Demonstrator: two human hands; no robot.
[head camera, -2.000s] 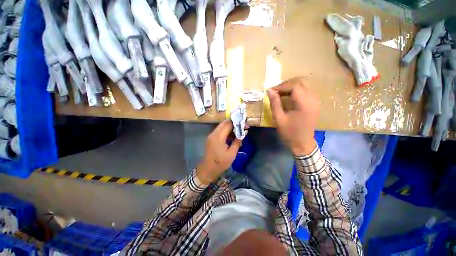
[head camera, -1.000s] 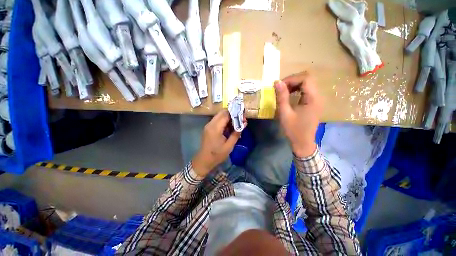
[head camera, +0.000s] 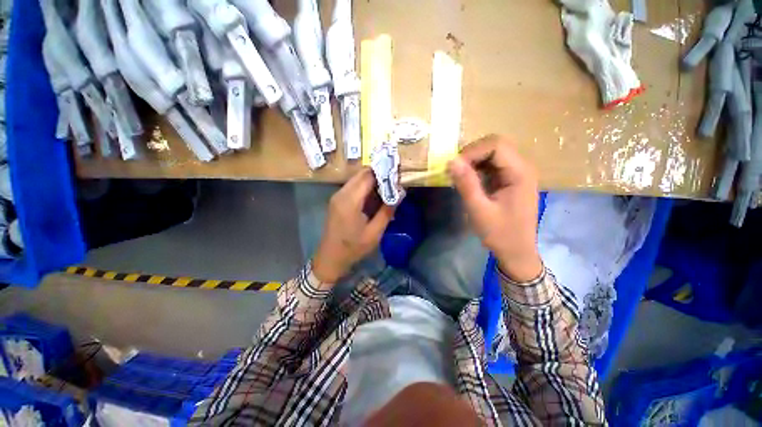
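My left hand grips a small white-grey part with dark details, upright at the bench's front edge. My right hand is to its right, thumb and forefinger close together by the right yellow tape strip. A thin pale streak runs between its fingertips and the part; whether the fingers hold it is unclear. A small pale oval ring lies on the bench between the right strip and the left yellow tape strip, just behind the held part.
Long white-grey handles lie in a row on the cardboard-covered bench at left, more handles at right. A white glove lies at back right. A blue crate stands left, a blue-edged bin of pale parts below right.
The bench has shifted upward and slightly left in view. The held part is now tilted slightly. My right fingertips are lower, near the bench edge, with a pale streak towards the part.
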